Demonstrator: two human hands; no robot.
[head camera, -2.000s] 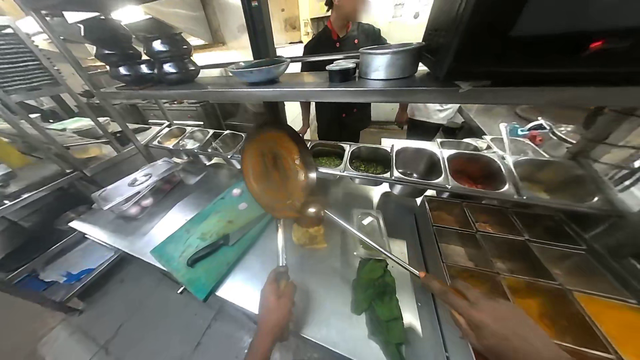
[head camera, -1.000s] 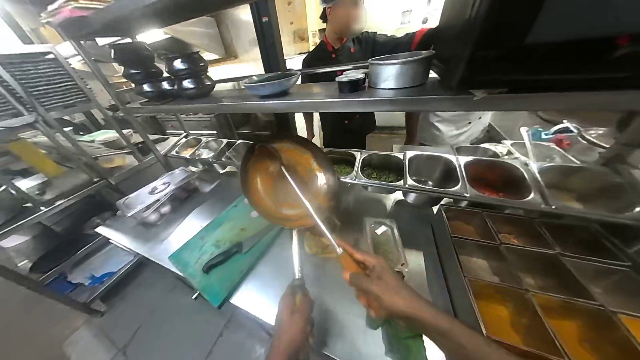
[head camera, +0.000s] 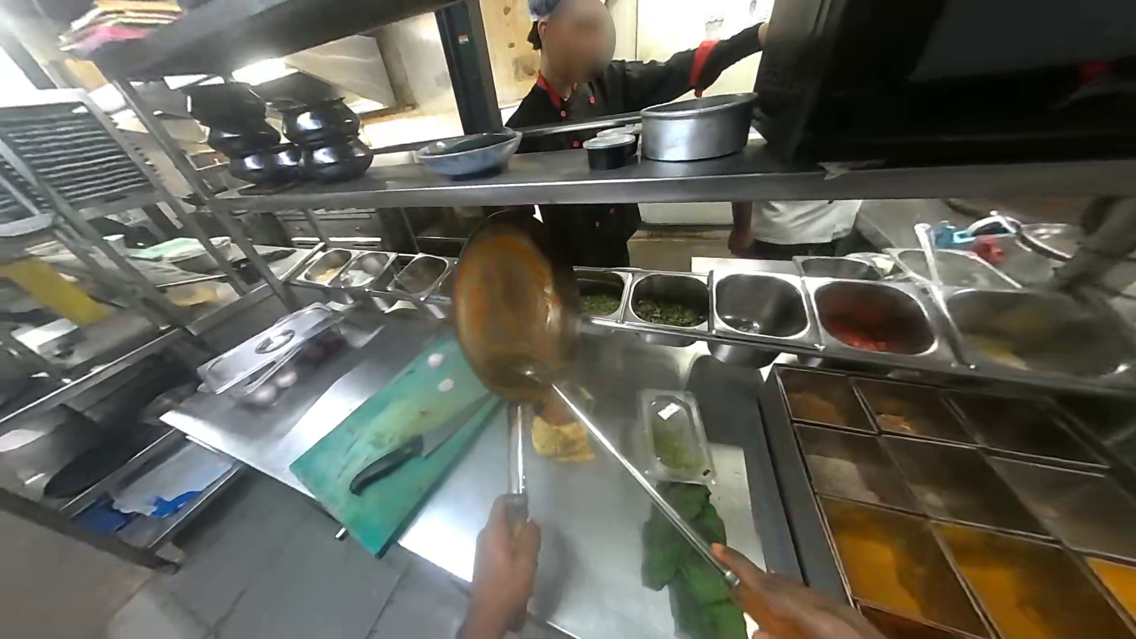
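My left hand (head camera: 508, 559) is closed round the handle of a frying pan (head camera: 510, 302), tilted up so that its sauce-coated inside faces me. In my right hand (head camera: 781, 603) is the orange grip of a long metal ladle (head camera: 635, 475), whose head lies at the pan's lower edge. Beneath and behind the pan, a yellowish piece of food (head camera: 562, 441) lies on the steel counter. A clear container (head camera: 676, 435) with green contents and a dark green cloth or leaves (head camera: 690, 555) are beside the ladle shaft.
A knife (head camera: 413, 454) lies on a green cutting board (head camera: 355, 497) at the left. Metal ingredient pans (head camera: 763, 306) line the counter's back, below a steel shelf (head camera: 550, 188). Spice compartments (head camera: 887, 550) stand at the right. Across the shelf stands a person (head camera: 612, 84), one arm raised.
My right hand has moved down and right since one second ago, drawing the ladle's head toward the pan's lower edge. The pan now stands more upright. The co-worker's arm has risen since two seconds ago.
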